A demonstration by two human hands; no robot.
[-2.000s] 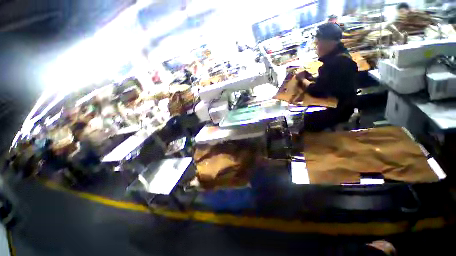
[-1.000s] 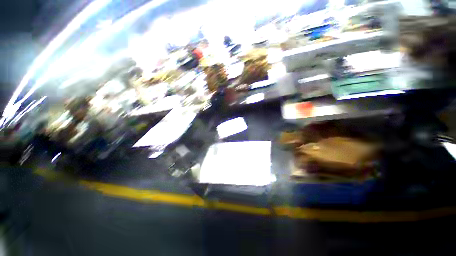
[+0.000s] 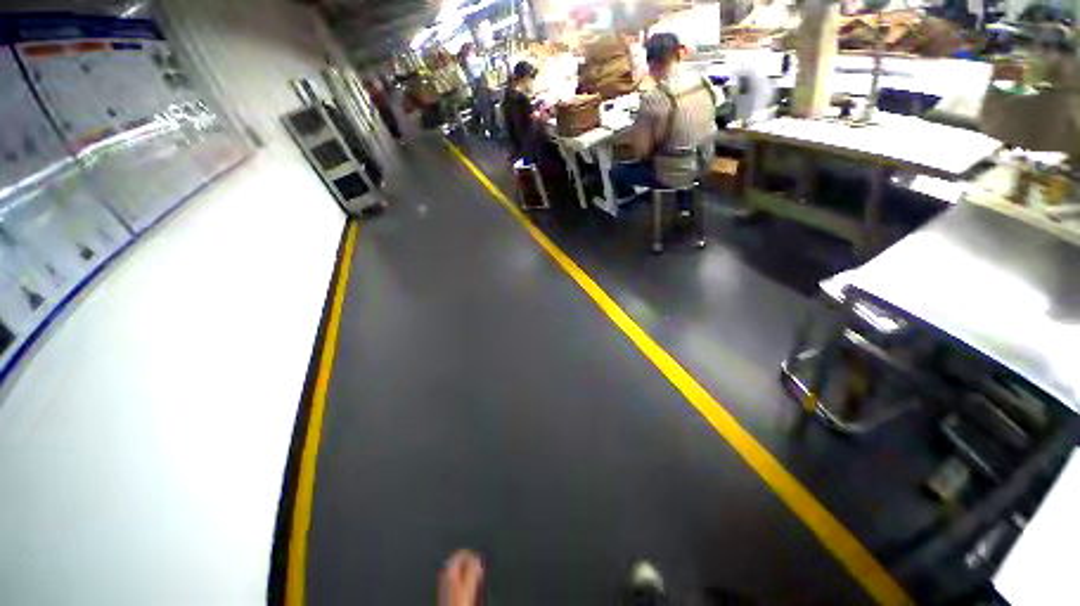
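Observation:
My left hand (image 3: pixel 462 578) shows at the bottom edge, left of the middle. It is small, blurred and cut off by the edge, so its fingers cannot be read and nothing is seen in it. My right hand is not in view. The grey floor (image 3: pixel 474 355) lies nearest in front of me, as an aisle between two yellow lines (image 3: pixel 645 346). A small pale shape, perhaps a shoe tip (image 3: pixel 645 580), shows at the bottom.
A white wall (image 3: pixel 154 414) with notice boards (image 3: pixel 95 154) runs along the left. A dark rack (image 3: pixel 334 160) stands farther up. People sit at tables on the right, one on a stool (image 3: pixel 679 189). White-topped worktables (image 3: pixel 971 278) stand at the near right.
The view has swung left from the sewing machines and brown pieces to the aisle and wall. The hand now shows at bottom left of centre; one second ago no hand showed.

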